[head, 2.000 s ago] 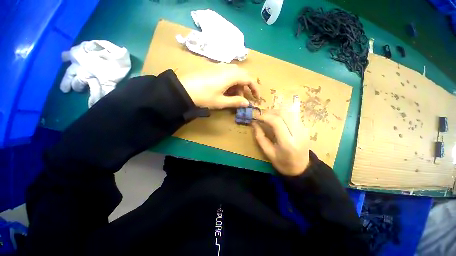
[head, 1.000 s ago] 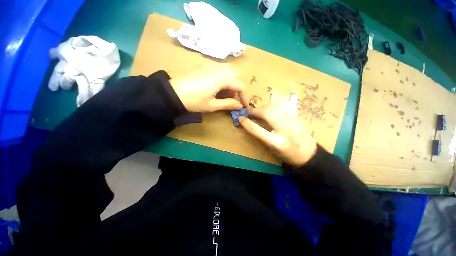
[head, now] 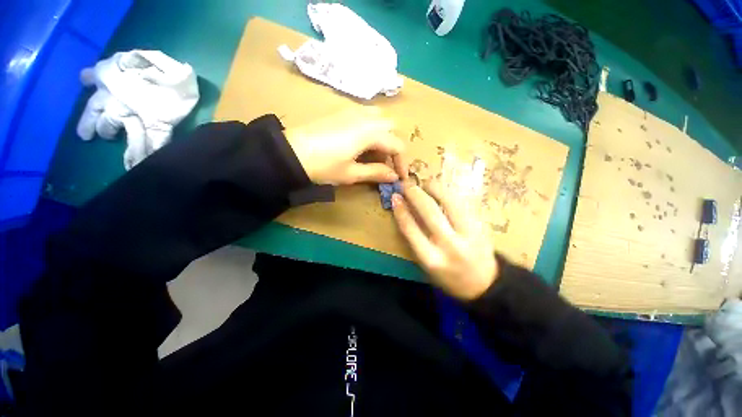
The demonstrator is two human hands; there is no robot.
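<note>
A small blue-grey moulded block (head: pixel 388 195) is at the centre, low over the tan cardboard mat (head: pixel 325 220). My left hand (head: pixel 350 155), bare, comes from the left and pinches its upper edge with the fingertips. My right hand (head: pixel 443 232), bare, has its fingertips on the block's right side and partly covers it. A short dark strap (head: pixel 413 177) shows as a small curve by the right fingertips; how it joins the block is hidden. Brown marks dot the mat's right half.
A crumpled white cloth (head: pixel 350 57) lies on the mat's upper edge. White gloves (head: pixel 145 98) lie left. A black strap pile (head: pixel 545 57) and white bottle (head: pixel 444 15) lie beyond. A paler cardboard mat (head: pixel 626 244) holds two dark blocks (head: pixel 709 212). Blue bins stand left and lower right.
Since the first frame, both hands have closed in around the block, and my right fingers now cover more of it. A grey fabric piece at lower right shows more.
</note>
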